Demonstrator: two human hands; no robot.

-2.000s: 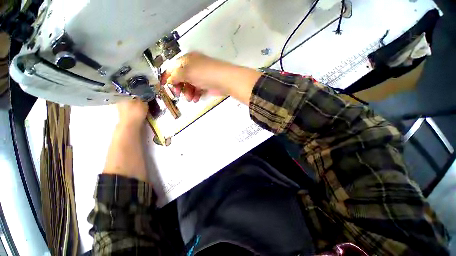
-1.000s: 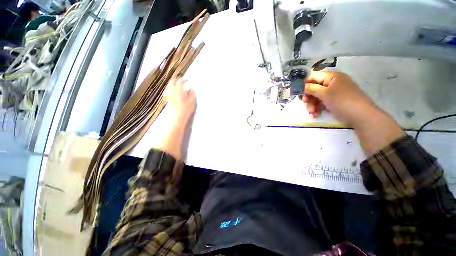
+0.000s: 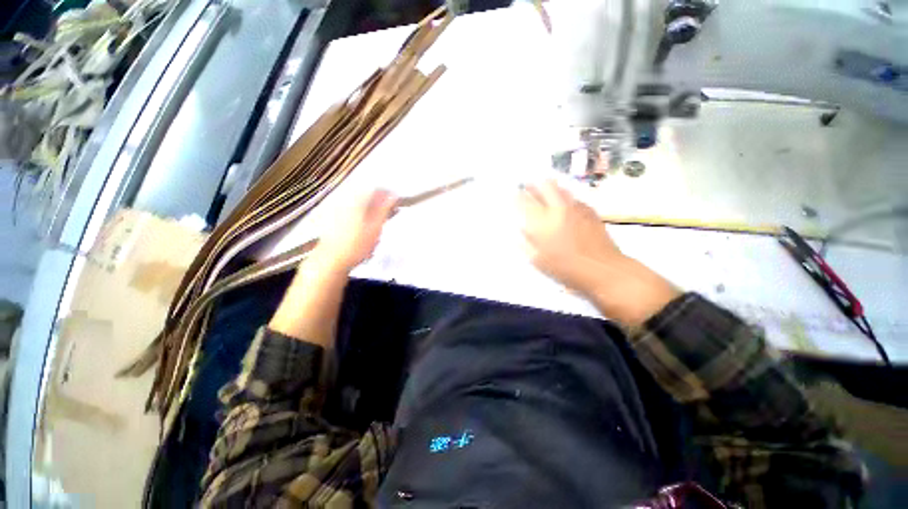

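Observation:
My left hand [image 3: 356,231] is closed around one brown strap strip [image 3: 434,192]. The strip's short end sticks out to the right over the white table, and its other part runs back left toward the bundle. The bundle of strips [image 3: 317,149] lies along the table's left side and hangs over the front edge. My right hand [image 3: 564,231] is over the table in front of the presser foot [image 3: 597,159], fingers bent and blurred. I cannot tell whether it holds anything. The strip's tip does not reach it.
The sewing machine head [image 3: 777,45] stands at the upper right. Red-handled snips [image 3: 831,275] lie on the table at the right, with a yellow tape [image 3: 697,226] along the bed edge. A cardboard-coloured surface [image 3: 100,368] and pale strips [image 3: 75,109] are at the left.
My left hand has moved right from the bundle with one strip in it. My right hand has left the needle area and moved left and toward me. The view has turned, and the snips now show.

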